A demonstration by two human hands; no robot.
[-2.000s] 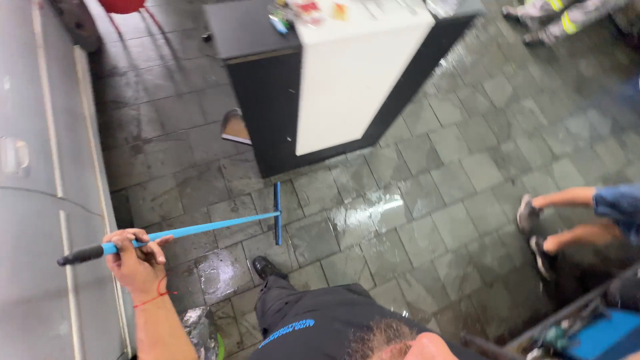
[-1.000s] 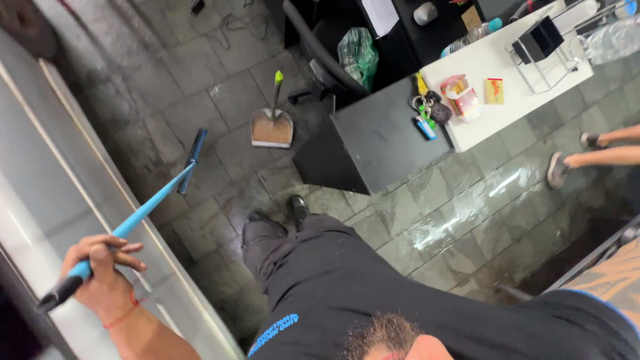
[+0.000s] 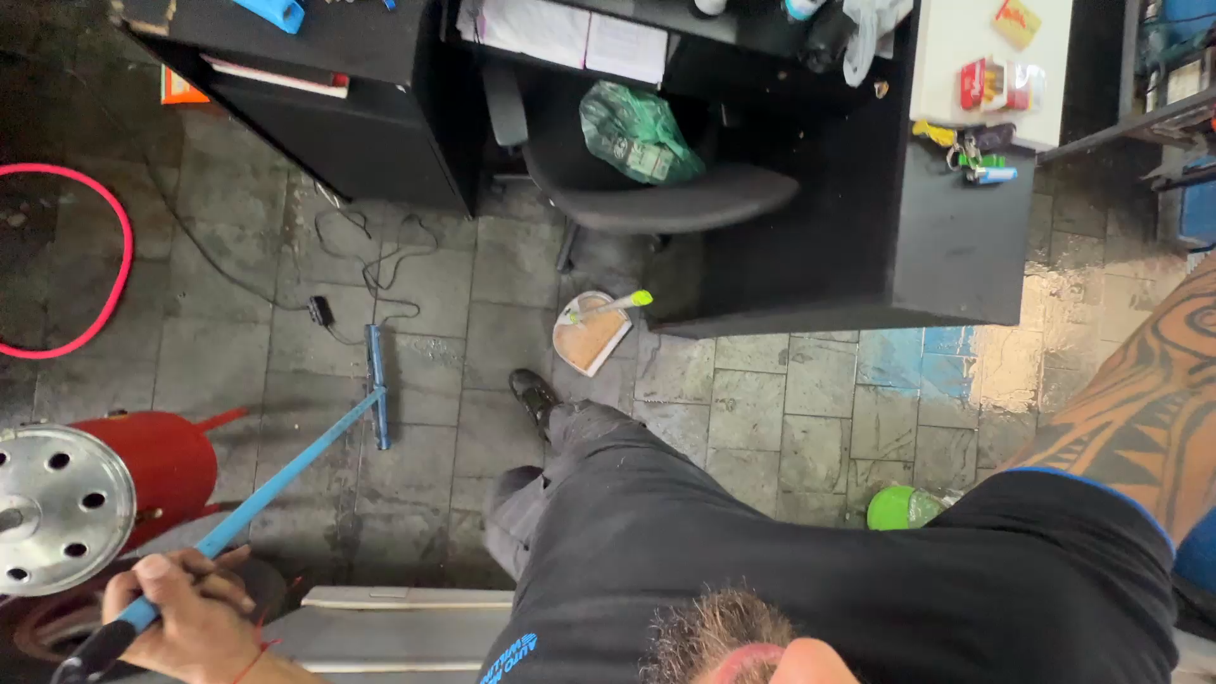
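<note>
My left hand (image 3: 185, 613), with a thin red string at its wrist, is closed around the blue pole of a floor squeegee (image 3: 285, 475), just above its black grip. The pole slants away to the upper right, and the squeegee's blue head (image 3: 378, 388) lies on the dark tiled floor, near a thin black cable. My right hand is outside the frame; only the tattooed upper arm on that side shows. Beyond my shoe (image 3: 534, 394) stands a dustpan (image 3: 591, 347) with a green-tipped handle.
A red cylindrical tank (image 3: 166, 475) and a pink hose (image 3: 122, 247) are at left. Ahead stand a black desk (image 3: 959, 247) and an office chair (image 3: 674, 204) holding a green plastic bag (image 3: 636, 138). Black cables (image 3: 380, 266) lie on the floor. A green-based bottle (image 3: 893, 508) is at right.
The view has swung left, bringing the red tank and pink hose into sight. The squeegee head, earlier near the long pale panel, is now beside the cables. My left hand still holds the pole.
</note>
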